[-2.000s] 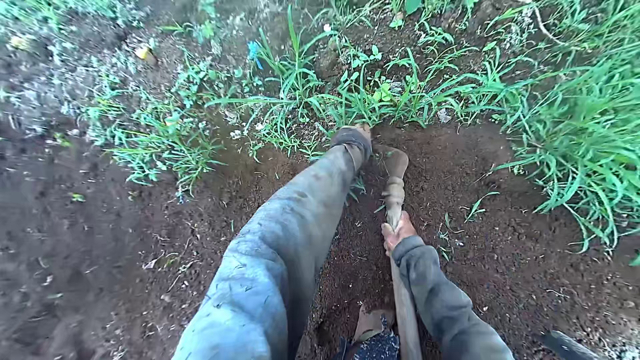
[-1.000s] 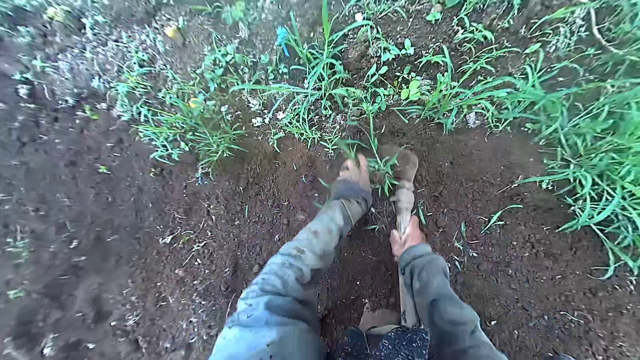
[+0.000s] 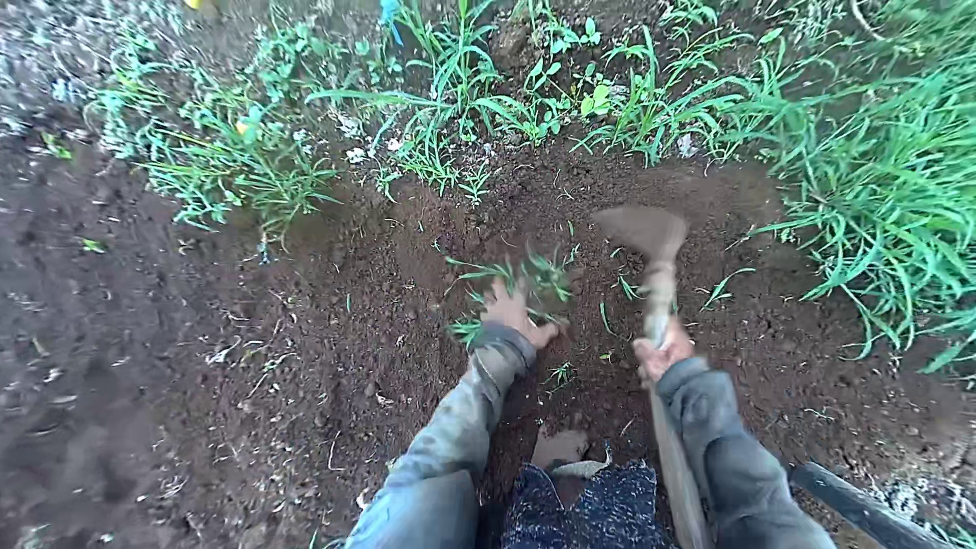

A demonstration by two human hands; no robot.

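Observation:
My left hand point(image 3: 515, 309) is low over the dark soil, fingers spread, with loose green weeds point(image 3: 549, 274) around and beyond its fingertips. Motion blurs these weeds; whether any are pinched cannot be told. To its right, my right hand point(image 3: 665, 352) is closed around the wooden handle point(image 3: 675, 465) of a hoe. The hoe's soil-brown blade point(image 3: 648, 229) is at the far end of the handle, low over the soil and blurred. Both forearms wear grey, soiled sleeves.
Grass and weeds point(image 3: 457, 84) grow across the far side, with a denser grass clump point(image 3: 900, 175) at right. A blue scrap point(image 3: 390, 15) is among them. Dark speckled cloth point(image 3: 587, 507) shows at the bottom, and a dark bar-like object point(image 3: 869, 507) lies at lower right.
My left hand was at the weeds beside the blade a second ago; it is now nearer my body, with fingers spread and loose weeds about it. My right hand still grips the handle.

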